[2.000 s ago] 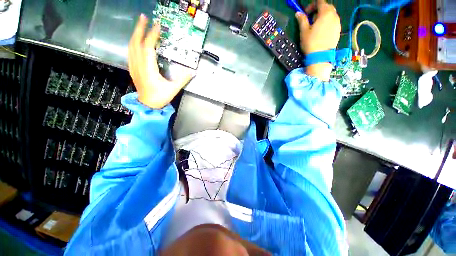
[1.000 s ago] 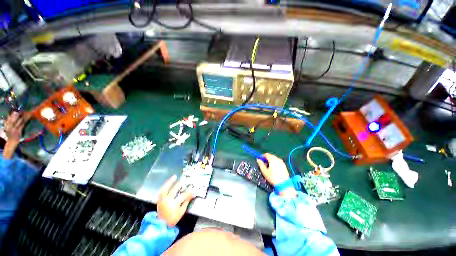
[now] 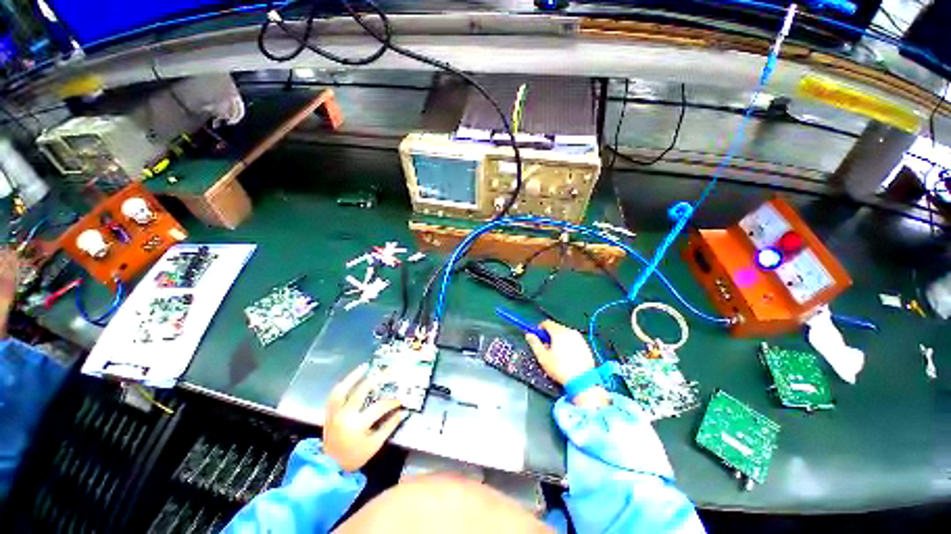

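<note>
The circuit board [image 3: 405, 367] lies on the grey work plate [image 3: 485, 422], with black and blue cables [image 3: 442, 287] running to its far edge. My left hand [image 3: 355, 419] rests on the board's left and near side, thumb over its near edge. A small black stick [image 3: 455, 395] is at the board's right side. My right hand [image 3: 564, 355] holds a slim blue pen-shaped tool [image 3: 520, 323], pointing up and left. The black remote control [image 3: 516, 365] lies beside and partly under my right hand. A blue band is on my right wrist.
More boards lie at right [image 3: 737, 435] and left [image 3: 279, 311]. A tape ring [image 3: 660, 326] and orange box [image 3: 766, 271] are at right. The oscilloscope [image 3: 501, 179] stands behind. At left are a clipboard [image 3: 172, 313], another orange box [image 3: 122, 238] and another person's sleeve [image 3: 31, 417].
The view has tilted up from my lap to the whole bench, then shifted slightly. My left hand has come onto the board from its left side. My right hand still holds the blue tool.
</note>
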